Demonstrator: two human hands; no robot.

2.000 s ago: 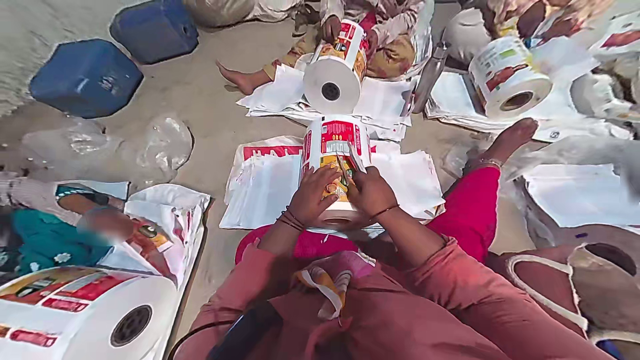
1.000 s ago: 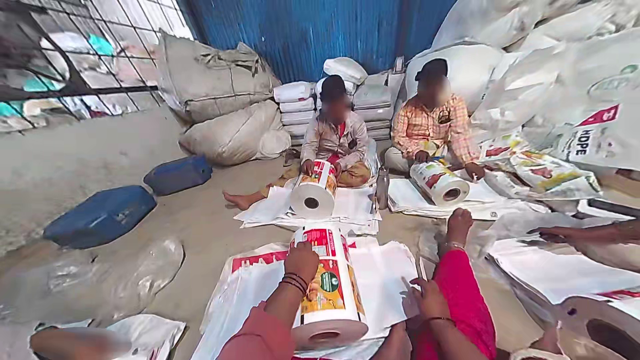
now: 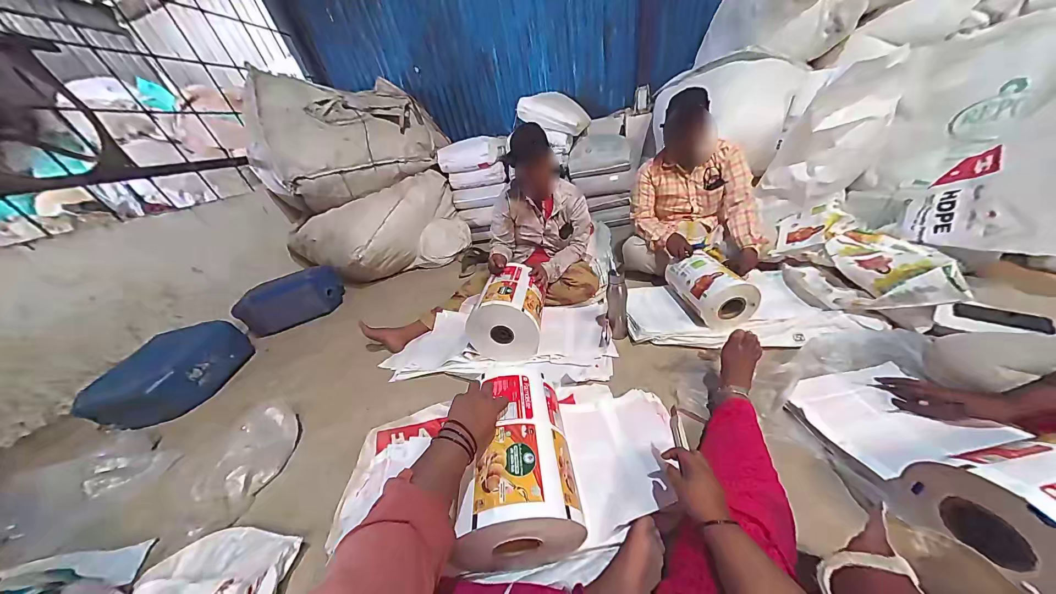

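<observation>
A large roll of printed packaging film (image 3: 520, 474) lies lengthwise between my legs on a stack of white sheets (image 3: 619, 462). My left hand (image 3: 477, 417) rests on the roll's upper left side, fingers toward its far end; whether it grips the film is unclear. To the right of the roll, my right hand (image 3: 693, 483) holds a slim pointed tool (image 3: 678, 427), perhaps a knife or scissors, upright above the sheets. The near end of the roll shows its hollow core.
Two people sit opposite with film rolls (image 3: 505, 313) (image 3: 714, 289) on sheets. Blue plastic jerrycans (image 3: 165, 375) and clear plastic bags (image 3: 247, 454) lie left. A metal bottle (image 3: 617, 304) stands between the people. Another person's hands and a roll (image 3: 973, 520) are at the right.
Two seconds ago both hands were together on the roll; now they are apart, the right one beside it over the sheets. The view has tilted up.
</observation>
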